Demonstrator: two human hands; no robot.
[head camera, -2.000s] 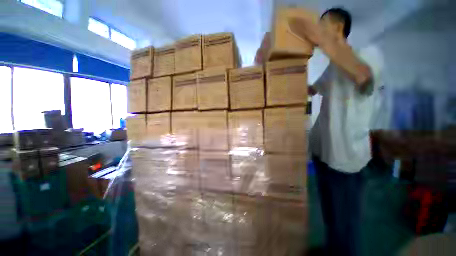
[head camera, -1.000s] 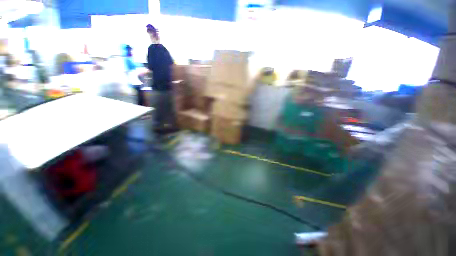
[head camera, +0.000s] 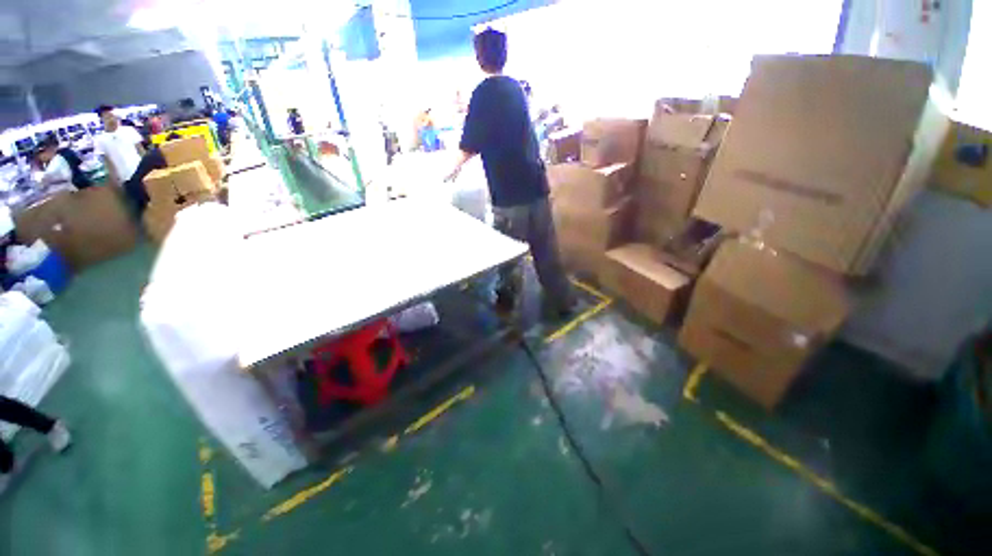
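Note:
Neither of my hands is in view. A white-topped packing table (head camera: 381, 261) stands in front of me, left of centre. A red plastic stool (head camera: 359, 364) is under it. White wrapped material (head camera: 218, 358) stands along the table's left side. A person in a dark shirt (head camera: 509, 141) stands at the table's far right corner.
Large cartons (head camera: 761, 315) stand on the floor at the right, with a big flat carton panel (head camera: 816, 163) leaning above. A dark cable (head camera: 571, 440) crosses the green floor by yellow lines (head camera: 805, 467). White bundles (head camera: 27, 348) and a person's leg (head camera: 33, 421) are at the left edge.
The view has swung left, away from the stretch-wrapped pallet load, and come nearer the table. The pallet load is out of view. The table and the dark-shirted person appear further right and larger.

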